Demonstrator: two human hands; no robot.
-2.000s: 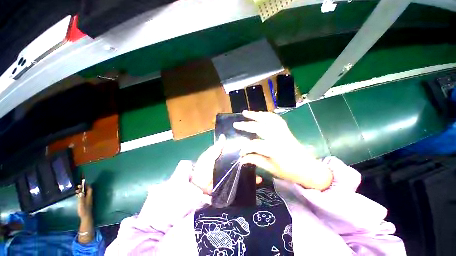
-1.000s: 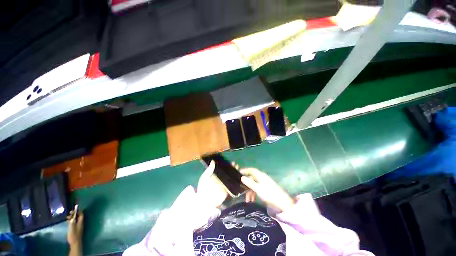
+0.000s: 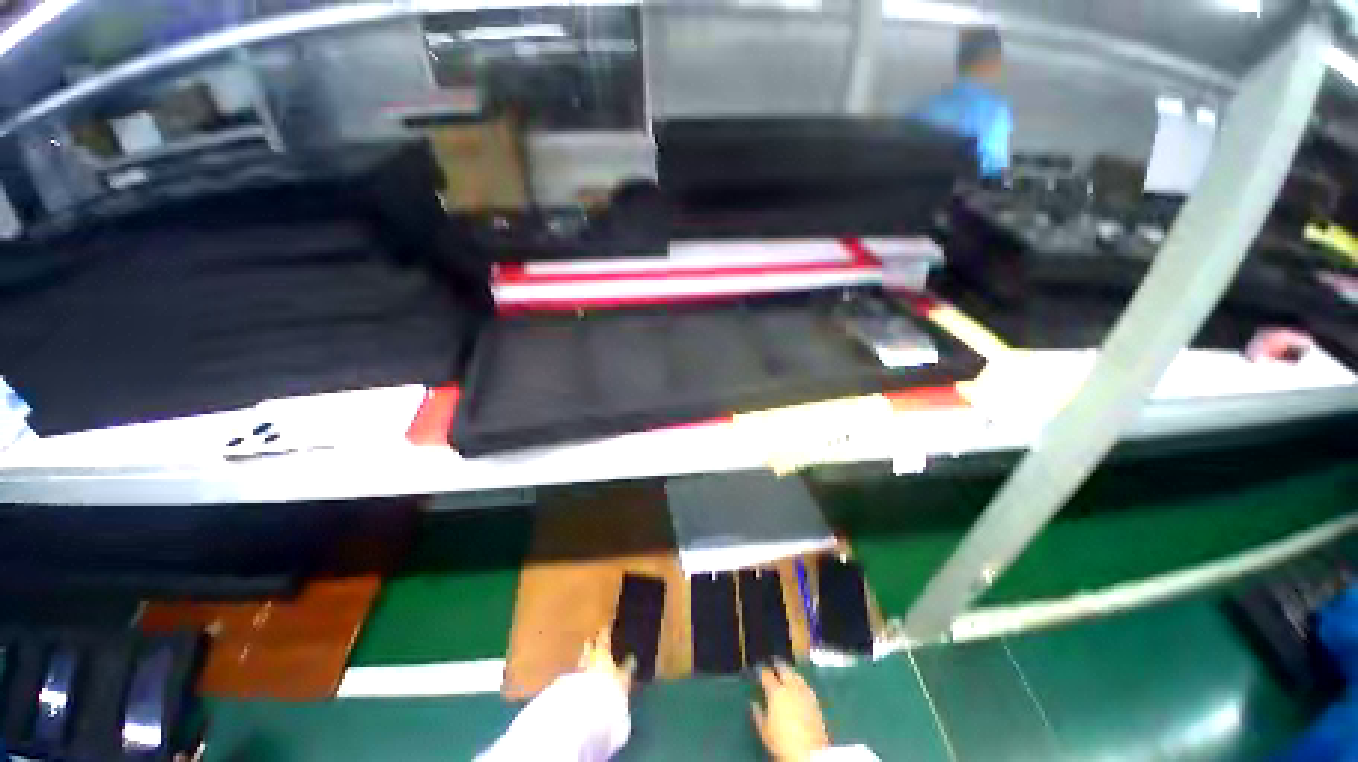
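My left hand (image 3: 599, 686) is at the lower end of a black smartphone (image 3: 639, 619), its fingers on the phone's lower left edge. The phone lies over the brown board (image 3: 559, 603); whether it rests flat is unclear. My right hand (image 3: 792, 715) is low in the picture, fingers apart, fingertips at the lower end of another black phone (image 3: 766, 616); contact is unclear. A phone (image 3: 715, 621) lies left of that one. A blue pen (image 3: 807, 600) and a further phone (image 3: 843, 602) lie to the right.
A grey folder (image 3: 749, 515) lies behind the phones. The white shelf edge (image 3: 626, 465) crosses above, carrying a black tray (image 3: 655, 365) and stacked black trays (image 3: 224, 298). A slanting post (image 3: 1110, 365) stands right. A phone tray (image 3: 97, 697) is at lower left. A person in blue (image 3: 976, 112) is far back.
The view has tilted up to the shelf and room. The phone held in both hands has moved forward to the board, left of the other phones. My right hand has let go of it.
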